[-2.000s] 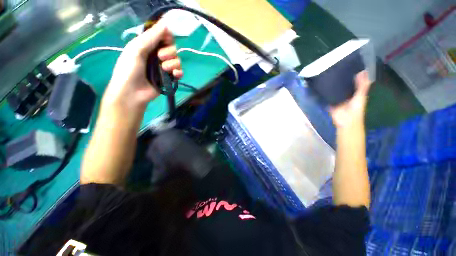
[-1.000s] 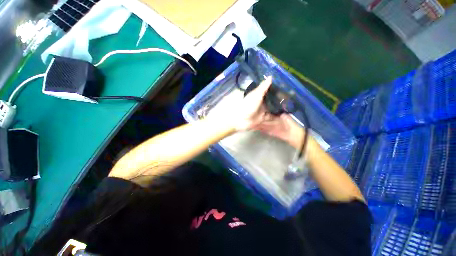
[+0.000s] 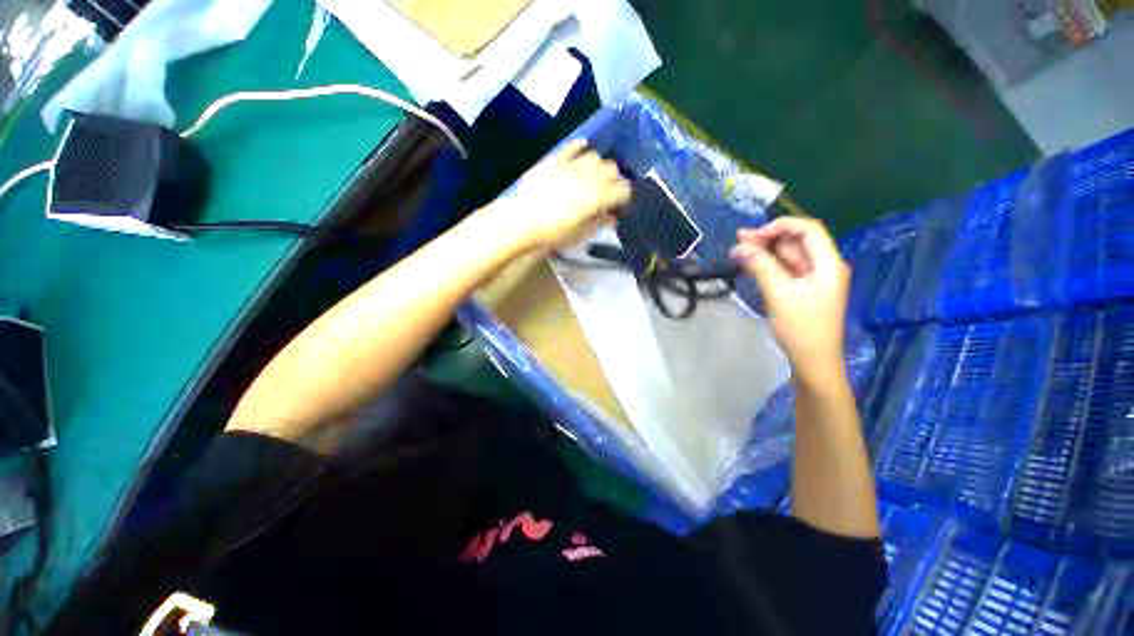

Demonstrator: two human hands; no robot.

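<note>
A black unit with a mesh face and pale edge [image 3: 660, 221] lies in the far end of a film-lined blue crate [image 3: 522, 364]. Its black cable [image 3: 678, 288] is coiled beside it, with a small yellowish tie. My left hand [image 3: 575, 196] is inside the crate at the unit's left side, fingers curled; what it holds is hidden. My right hand [image 3: 791, 257] is at the right end of the coil, thumb and finger close together; whether they pinch the cable is unclear. A white sheet [image 3: 672, 385] lies under the coil over a tan surface.
On the green bench [image 3: 249, 292] at left stand a black mesh unit [image 3: 102, 170] with a cord and another at the edge [image 3: 23, 383]. A white cord and white wrap lie behind. A tan board [image 3: 466, 19] is at the top. Blue crates [image 3: 995, 410] are stacked at right.
The unit and coiled cable, between both hands one second ago, now rest in the crate. My hands have moved apart, left to the unit's far-left side, right to the coil's end.
</note>
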